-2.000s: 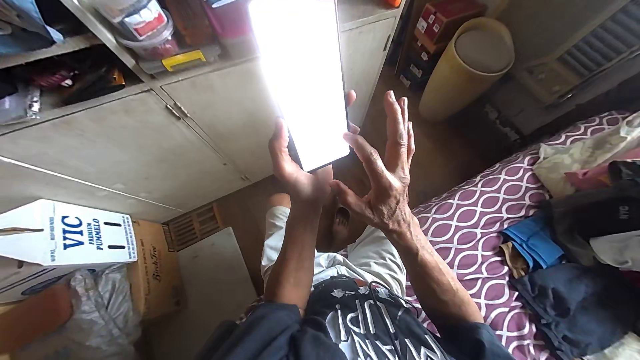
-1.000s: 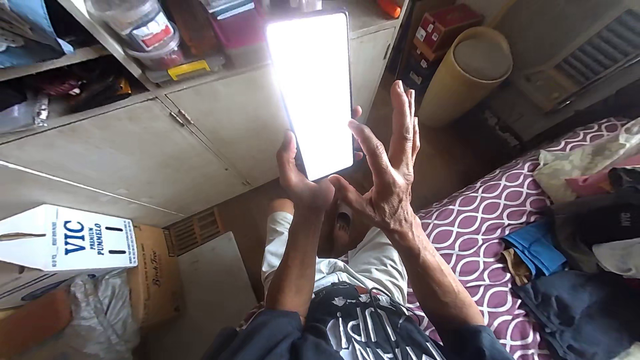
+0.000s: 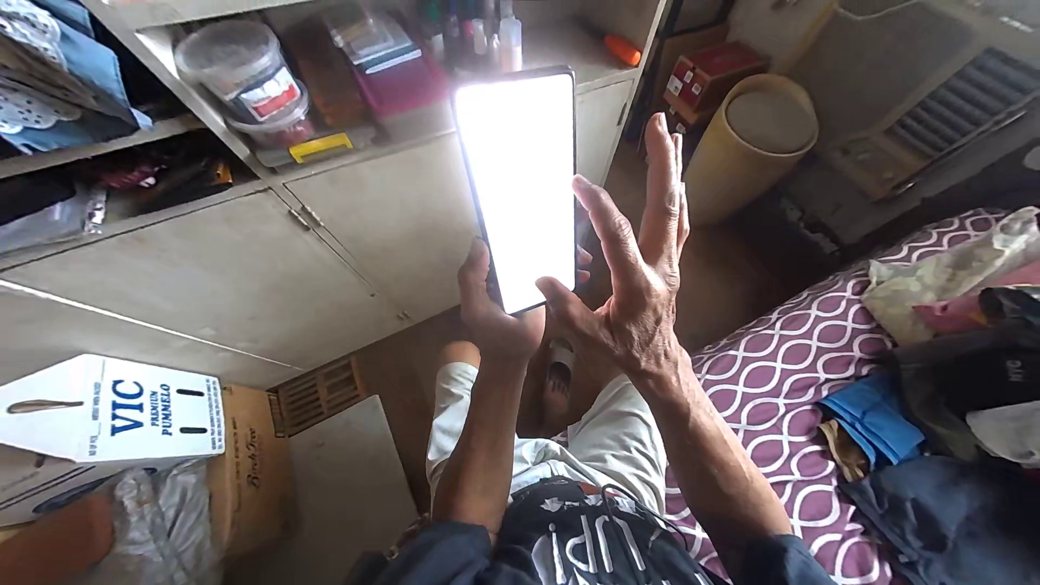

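Note:
A smartphone (image 3: 520, 191) with a glaring white screen is held upright in front of me. My left hand (image 3: 497, 313) grips its lower part, the thumb along the left edge and fingertips showing past the right edge. Over the phone's lower right side is my right hand (image 3: 638, 280), fingers spread. Its thumb tip is at the bottom of the screen and its index fingertip at the right edge; whether they press it I cannot tell. The screen's content is washed out by glare.
Behind the phone stands a cabinet (image 3: 162, 276) with shelves holding plastic tubs (image 3: 244, 77). A white carton (image 3: 114, 410) lies at lower left. On the right are a cylindrical bin (image 3: 751, 146) and a patterned bed cover (image 3: 772, 382) with clothes (image 3: 951, 512) on it.
My right hand's fingers, apart from the thumb and index finger, are held closer together than two seconds ago. My left hand keeps its hold on the phone.

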